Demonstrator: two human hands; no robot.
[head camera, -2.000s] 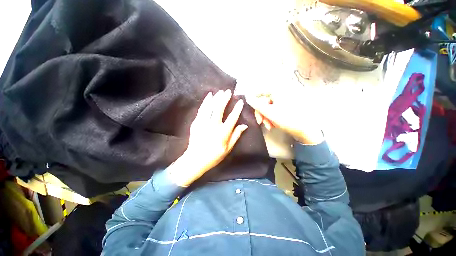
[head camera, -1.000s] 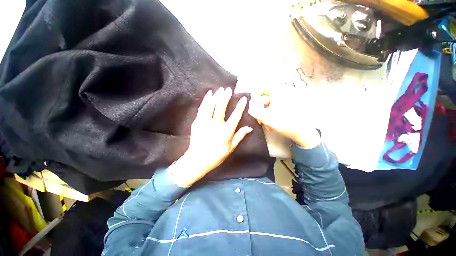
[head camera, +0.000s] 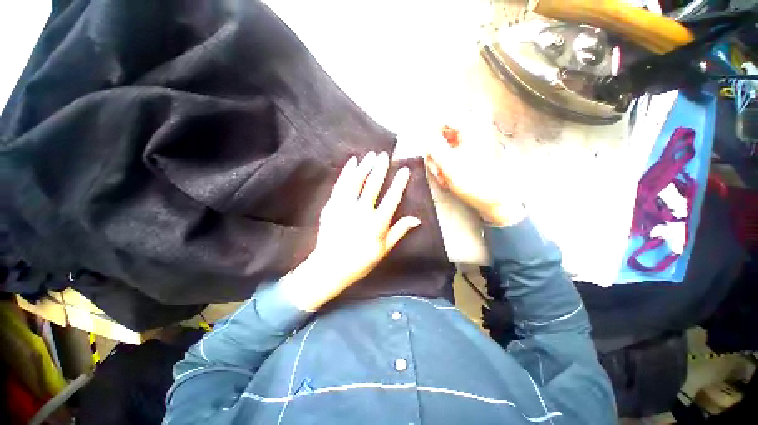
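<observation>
A large black garment (head camera: 241, 141) covers the left of the white table and reaches my front. My left hand (head camera: 357, 224) lies flat on it near its right edge, fingers spread, holding nothing. My right hand (head camera: 474, 174) is at the garment's right edge, beside the corner. Its fingertips are near or on that edge. Bright glare washes out much of this hand, so its grip cannot be told. The silver iron (head camera: 557, 70) with its yellow-brown handle (head camera: 619, 21) stands at the upper right, untouched.
A light blue tray (head camera: 702, 158) with maroon strips (head camera: 652, 199) and white bits lies at the table's right end. The white table cover (head camera: 565, 191) has brownish marks near the iron. A black cable runs right from the iron. Dark cloth hangs below the table's right side.
My right hand has opened somewhat and moved slightly right of the garment's corner, showing more of the edge. My left hand has stayed nearly in place. The view has shifted slightly.
</observation>
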